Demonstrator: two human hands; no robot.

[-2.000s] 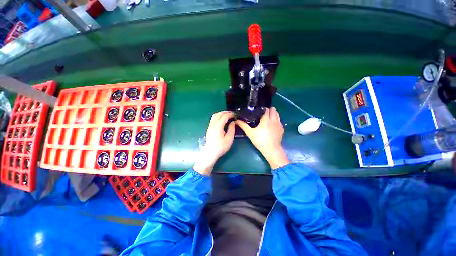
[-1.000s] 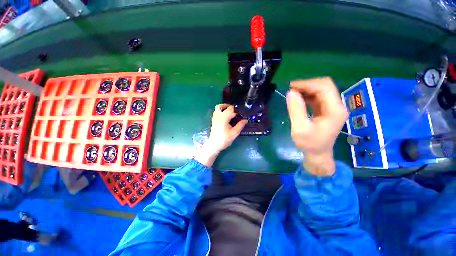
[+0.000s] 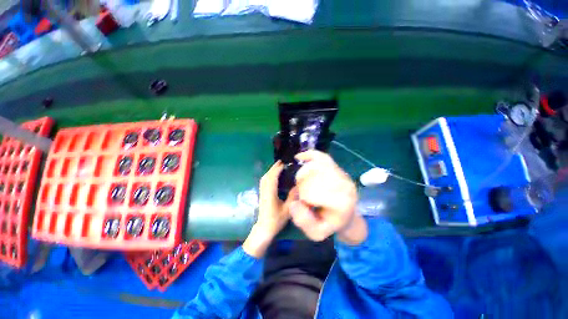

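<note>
The toggle press fixture [image 3: 306, 118] stands on the bench in front of me, its black upright plate showing. My right hand [image 3: 324, 196] is a closed fist over the front of the fixture, slightly blurred. The red press handle is no longer upright and is hidden in this fist. My left hand [image 3: 271, 202] is at the left side of the fixture base. Its fingertips are covered by my right hand and the fixture, so whether it holds a part cannot be told. No round part shows in the fixture.
An orange-red parts tray [image 3: 190, 180] lies left, round parts in its right-hand columns. More trays lie farther left and below. A white bottle [image 3: 373, 177] lies right of the fixture, near a thin tube and the blue control box [image 3: 492, 168]. Clear film [image 3: 247, 199] lies left of the fixture.
My right hand went out to the right, then came back over the fixture and closed. The red handle, upright before, has gone down out of sight. My left hand stays at the base.
</note>
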